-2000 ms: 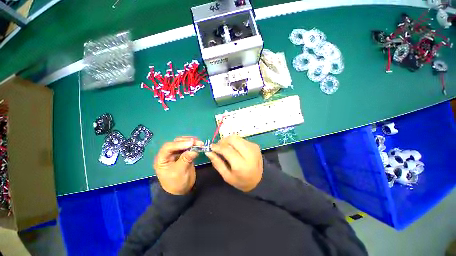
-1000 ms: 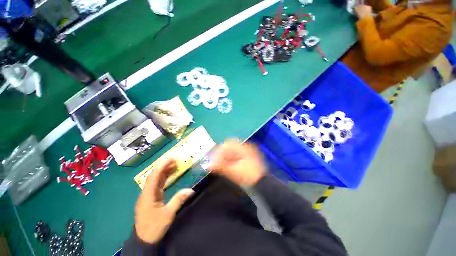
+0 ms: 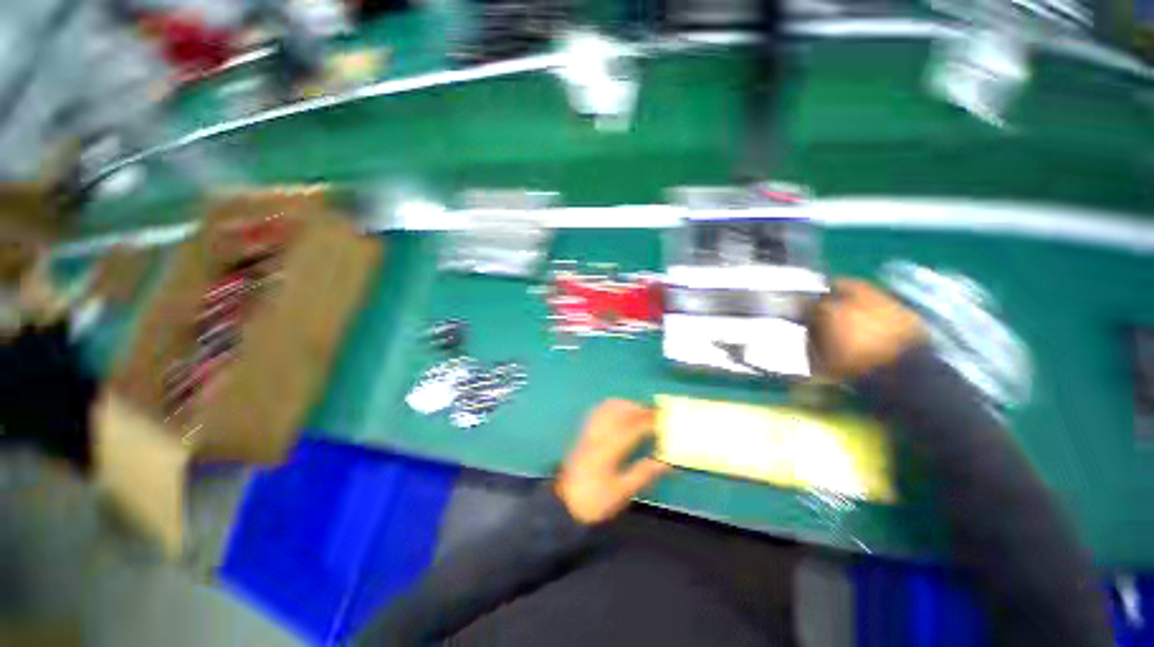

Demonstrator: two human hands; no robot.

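Note:
The view is blurred. My left hand point(image 3: 611, 463) is at the left end of the pale-yellow jig point(image 3: 772, 442), fingers curved and thumb apart. My right hand point(image 3: 866, 331) is beside the right side of the grey-white screw feeder point(image 3: 737, 284); its fingertips are blurred and I cannot tell whether they hold anything. Red wires with white ends point(image 3: 605, 305) lie left of the feeder. Black-and-white circuit boards point(image 3: 468, 389) lie further left. Clear plastic rings point(image 3: 964, 331) are smeared behind my right forearm.
A brown cardboard box point(image 3: 304, 322) with red-and-black parts stands at the left. A blue bin point(image 3: 332, 531) is below the table edge. A clear tray point(image 3: 500, 233) lies at the rear left. White edging point(image 3: 987, 220) runs behind the feeder.
The view has swung left, bringing the cardboard box in and taking the white housings' bin mostly out. My right hand has moved from the jig's near right end to beside the feeder.

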